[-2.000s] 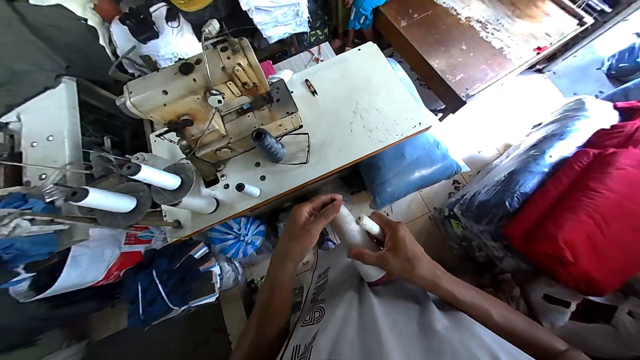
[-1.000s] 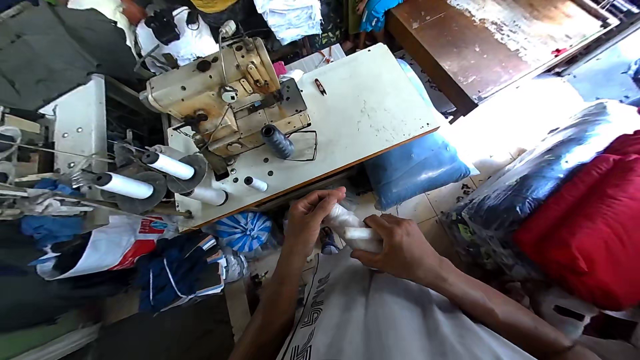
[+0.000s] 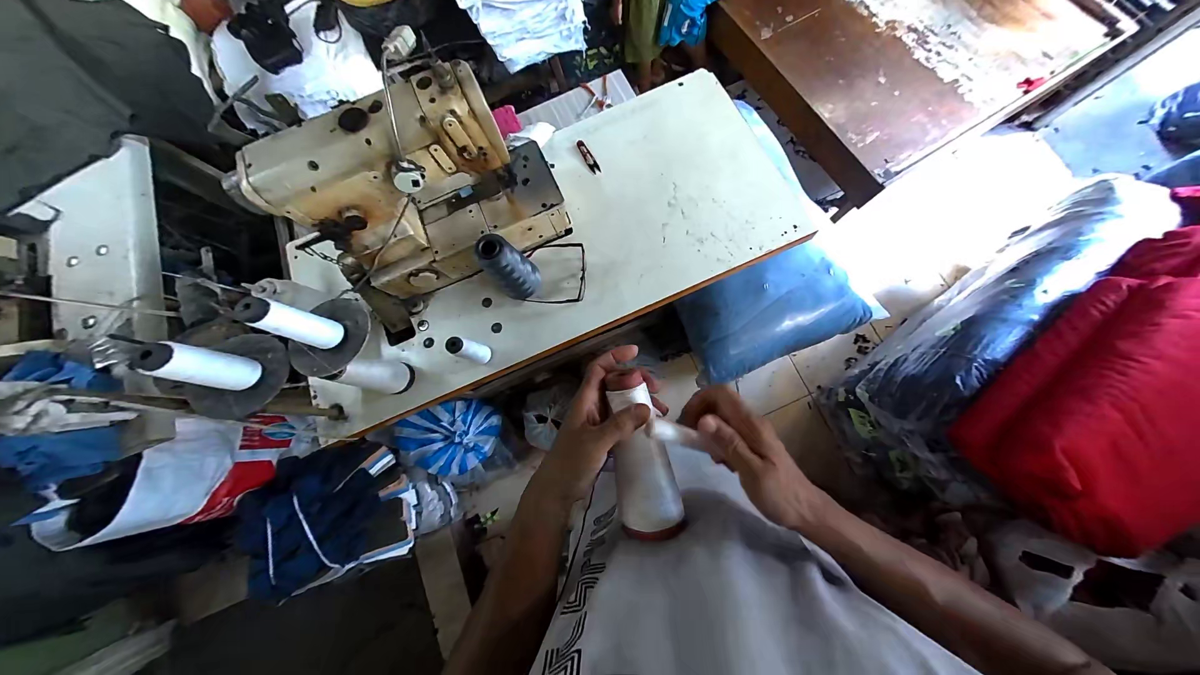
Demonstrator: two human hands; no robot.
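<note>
My left hand (image 3: 605,408) grips the upper part of a white thread cone (image 3: 649,478) with a reddish core, held upright against my shirt. My right hand (image 3: 741,445), somewhat blurred, holds a small white thread spool or roll (image 3: 680,434) beside the cone, its left end close to my left thumb. Beyond the hands stands an industrial sewing machine (image 3: 394,178) on a white table (image 3: 675,206). A dark grey thread cone (image 3: 508,266) lies by the machine, next to eyeglasses (image 3: 583,272). A small white spool (image 3: 469,351) lies nearer the table's edge.
White thread cones (image 3: 214,366) sit on the thread stand at left. Small thread snips (image 3: 588,157) lie on the table. A blue plastic-wrapped bundle (image 3: 778,305) is under its right end. Red fabric bundles (image 3: 1097,412) fill the right side; bagged cloth (image 3: 319,516) lies at lower left.
My hands have moved apart, the right one to the right with the small white spool or roll. The large cone's reddish top now shows between the fingers of my left hand.
</note>
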